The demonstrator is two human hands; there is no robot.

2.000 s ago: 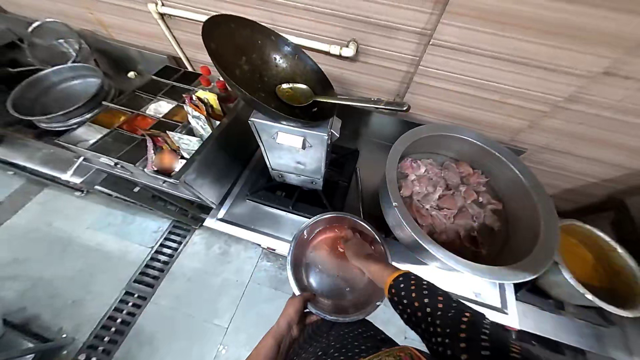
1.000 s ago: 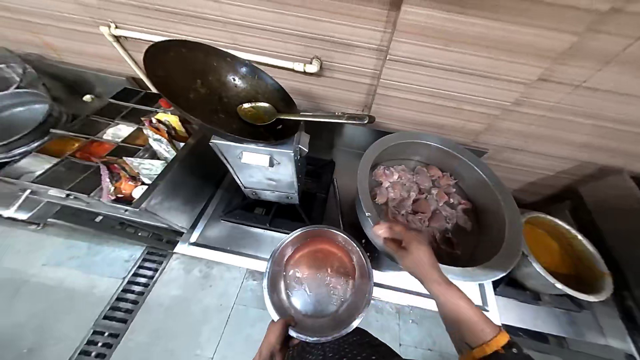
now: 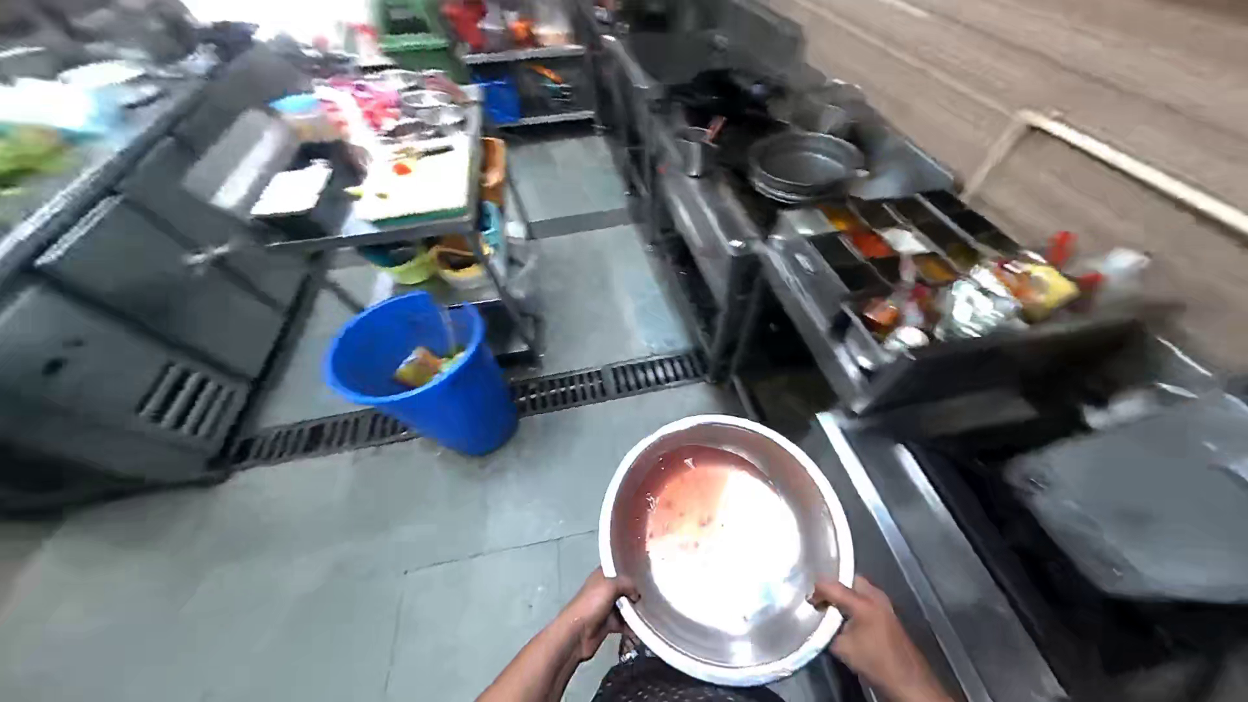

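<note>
A round steel bowl (image 3: 634, 468) is held in front of me, with a little reddish liquid (image 3: 687, 497) on its bottom and a bright glare across the inside. My left hand (image 3: 595, 609) grips the rim at the lower left, its thumb over the edge. Opposite it, my right hand (image 3: 858, 619) holds the rim at the lower right, thumb inside. The bowl hangs above the floor, just left of the stove counter's edge.
A blue plastic bin (image 3: 439, 380) with some waste inside stands on the floor by a drain grate (image 3: 575, 390). Behind it is a metal table (image 3: 390, 234) with a cutting board (image 3: 419, 185). To the right are a spice rack (image 3: 819, 292), stacked pans (image 3: 804, 166) and the stove (image 3: 936, 546).
The view has swung far to the left, and the meat pot is out of frame. My right hand, over that pot one second ago, now grips the bowl's rim.
</note>
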